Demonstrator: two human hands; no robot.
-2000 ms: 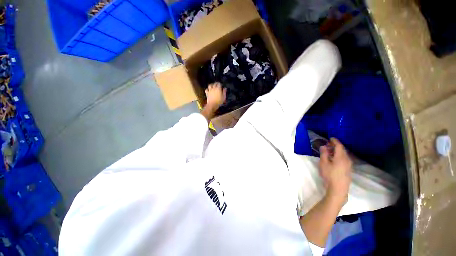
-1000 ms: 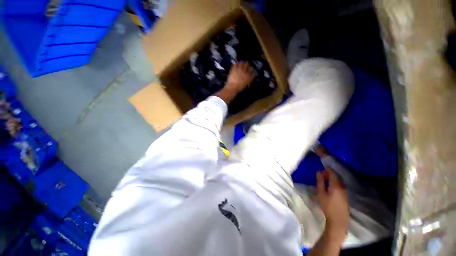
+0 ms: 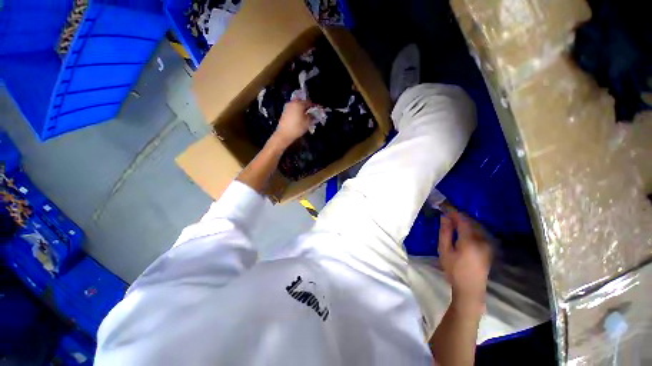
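An open cardboard carton (image 3: 250, 61) stands on the floor at upper centre. It holds a heap of black pieces (image 3: 332, 139) with white or grey patches. My left hand (image 3: 294, 120) is inside the carton, its fingers on the heap at a whitish patch; whether they grip a piece is hidden. My right hand (image 3: 466, 254) hangs over my lap at the right, slightly blurred, fingers loosely bent and apart, with no object seen in it. A small pale thing (image 3: 436, 199) shows just beyond its fingertips.
The taped cardboard bench (image 3: 572, 193) runs down the right, with a small white dish (image 3: 615, 325) at lower right and a black pile (image 3: 622, 57) at upper right. A tall blue crate (image 3: 107, 78) is at upper left, with more blue bins (image 3: 43, 246) at far left.
My left hand has moved from the carton's near side deeper into the heap, and since a second ago slightly left. The view has shifted, showing more bench. My right hand has stayed over my lap.
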